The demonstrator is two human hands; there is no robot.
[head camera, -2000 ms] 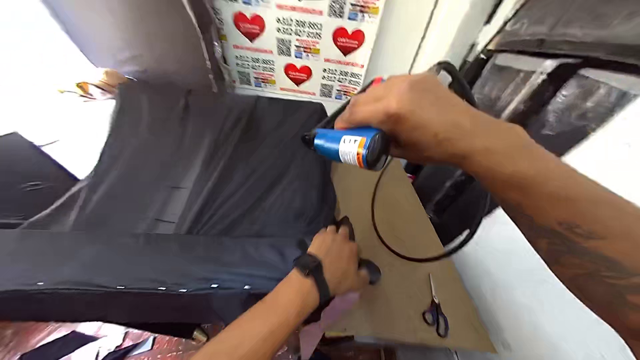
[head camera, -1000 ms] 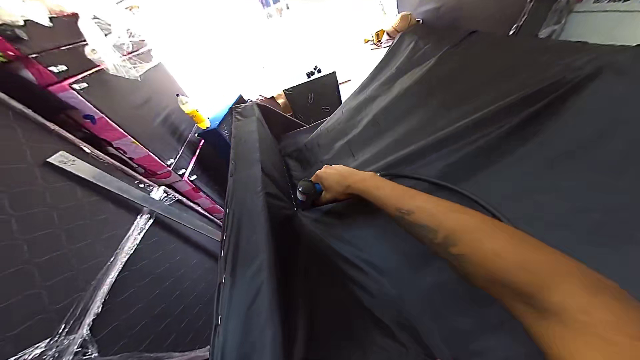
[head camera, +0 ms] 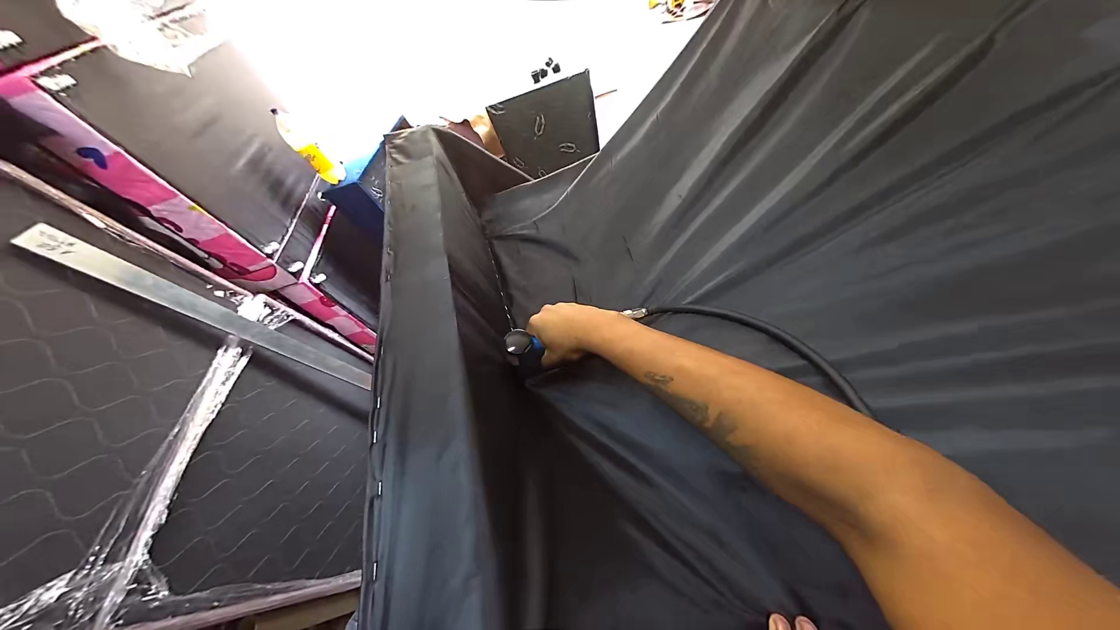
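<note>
My right hand (head camera: 564, 332) grips a blue pneumatic staple gun (head camera: 529, 347), pressed low against the black fabric (head camera: 787, 219) where it meets a raised, fabric-covered rail (head camera: 429, 350). A black air hose (head camera: 770, 328) runs from a metal fitting by my wrist across the fabric to the right. A line of staples shows along the seam beyond the tool, and more staples run down the rail's left edge. Only the fingertips of my left hand (head camera: 792, 622) show at the bottom edge, near the fabric; what they do is hidden.
Left of the rail stand dark quilted panels (head camera: 79, 420) with clear plastic wrap (head camera: 188, 446) and a long metal strip (head camera: 192, 302). Pink patterned edging (head camera: 175, 210) lies above. Beyond the rail are a dark box-like piece (head camera: 547, 127), a blue object (head camera: 354, 188) and a yellow bottle (head camera: 319, 162).
Two seconds ago my right hand held the staple gun raised above a brown board; now the tool is down at the fabric seam. The view has swung greatly. My left fingertips have come into view since one second ago.
</note>
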